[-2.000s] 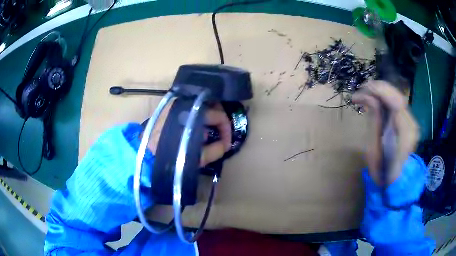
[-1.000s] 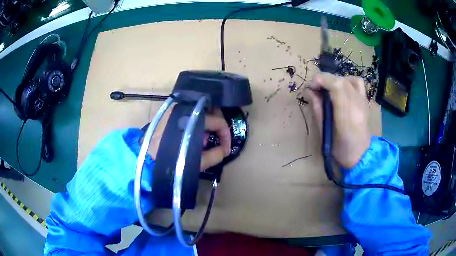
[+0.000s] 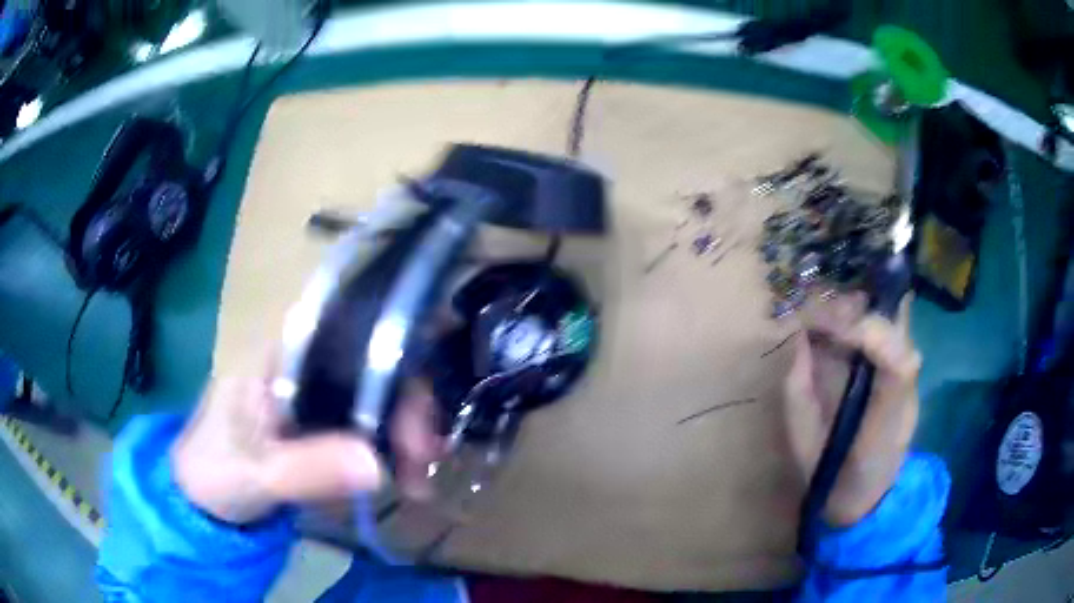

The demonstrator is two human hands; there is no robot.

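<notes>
The black headset (image 3: 530, 194) is blurred at centre left, its two silvery hoops beside the wide black strap. Its open earcup (image 3: 524, 336) shows a round silvery centre and a small green circuit board (image 3: 576, 332) at the right edge. My left hand (image 3: 289, 454) grips the headband at its lower part, thumb in front, some fingers behind it. My right hand (image 3: 866, 395) holds the soldering iron (image 3: 850, 412) by its black handle, tip up, at the right beside the pile of wired components (image 3: 819, 230).
A green solder reel (image 3: 907, 68) stands at the upper right, above a black iron stand with a yellowish sponge (image 3: 946, 262). Another headset (image 3: 130, 218) lies at the left. Loose leads and bits are scattered on the cardboard (image 3: 695, 507).
My left hand has moved from the earcup down to the headband, and the open earcup is now exposed. My right hand with the iron has shifted right and down from above the pile.
</notes>
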